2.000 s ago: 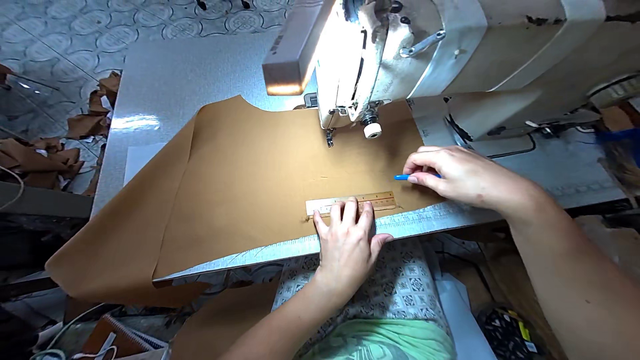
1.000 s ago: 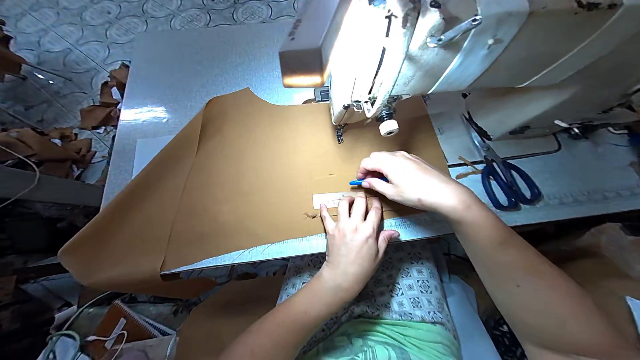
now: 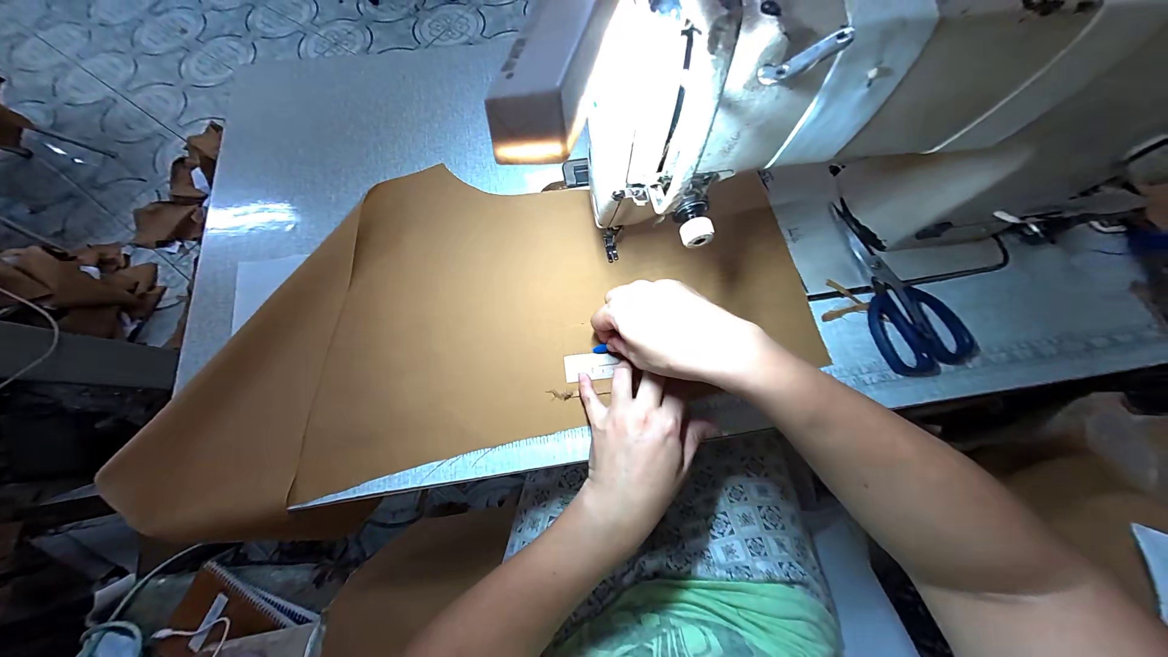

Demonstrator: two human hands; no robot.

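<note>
A large piece of brown fabric (image 3: 456, 319) lies across the sewing table, part of it folded over at the left. My left hand (image 3: 639, 424) presses with spread fingertips on a short ruler (image 3: 591, 367), whose right part is hidden under my hands. Just above it, my right hand (image 3: 671, 328) pinches a small blue marking tool (image 3: 602, 349), its tip against the fabric by the ruler's upper edge; its exact kind cannot be told. A few loose threads (image 3: 564, 395) lie below the ruler. The sewing machine's presser foot (image 3: 610, 245) stands beyond my right hand, over the fabric.
Blue-handled scissors (image 3: 912, 319) lie on the table right of the fabric. The sewing machine head (image 3: 730, 109) and its lamp (image 3: 538, 100) overhang the far side. A measuring scale (image 3: 520, 456) runs along the table's near edge. Brown scraps (image 3: 91, 283) lie at the left.
My right hand has moved left with the blue tool, from beyond the ruler's right end to above the ruler. My left hand still presses on the ruler.
</note>
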